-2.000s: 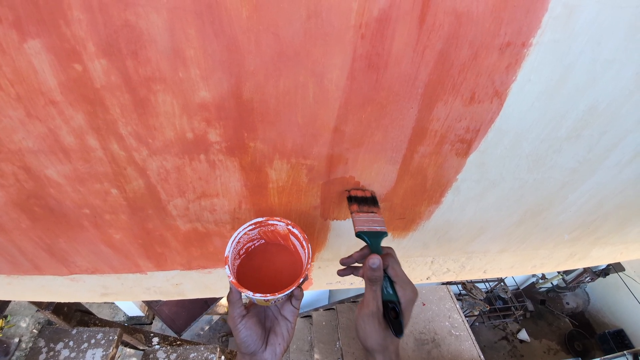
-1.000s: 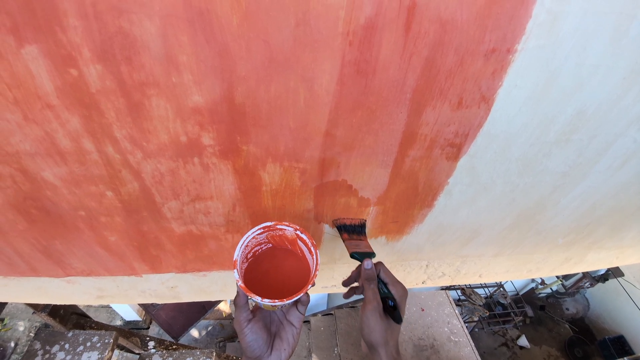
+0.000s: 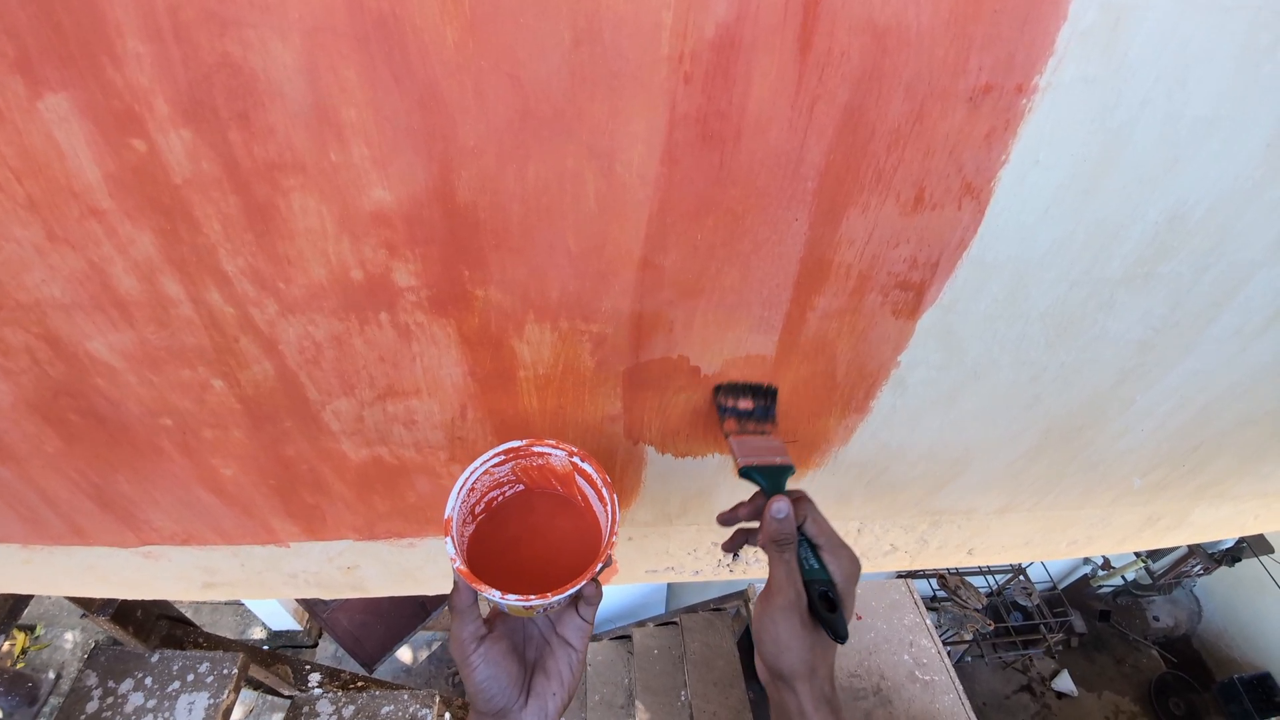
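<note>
My left hand (image 3: 522, 650) holds a round plastic tub (image 3: 531, 525) from below; its white rim is smeared with orange-red paint (image 3: 533, 542), and more of that paint lies inside. In my right hand (image 3: 803, 600) is a flat paintbrush (image 3: 760, 440) with a dark green handle, gripped between thumb and fingers. Its dark, paint-wet bristles are at the wall (image 3: 1130, 300), on the orange patch just right of the tub. Orange-red paint covers the wall's left and middle; its right side and lower strip are cream.
Below the wall's lower edge are paint-spattered boards (image 3: 150, 680), wooden planks (image 3: 660, 670) and a flat brown panel (image 3: 900, 650). A metal rack (image 3: 1010, 610) with clutter stands on the ground at lower right.
The orange patch at the brush now reaches farther right and down over the cream. The brush has shifted across the wall from left to right since one second ago. The tub stays in my left hand.
</note>
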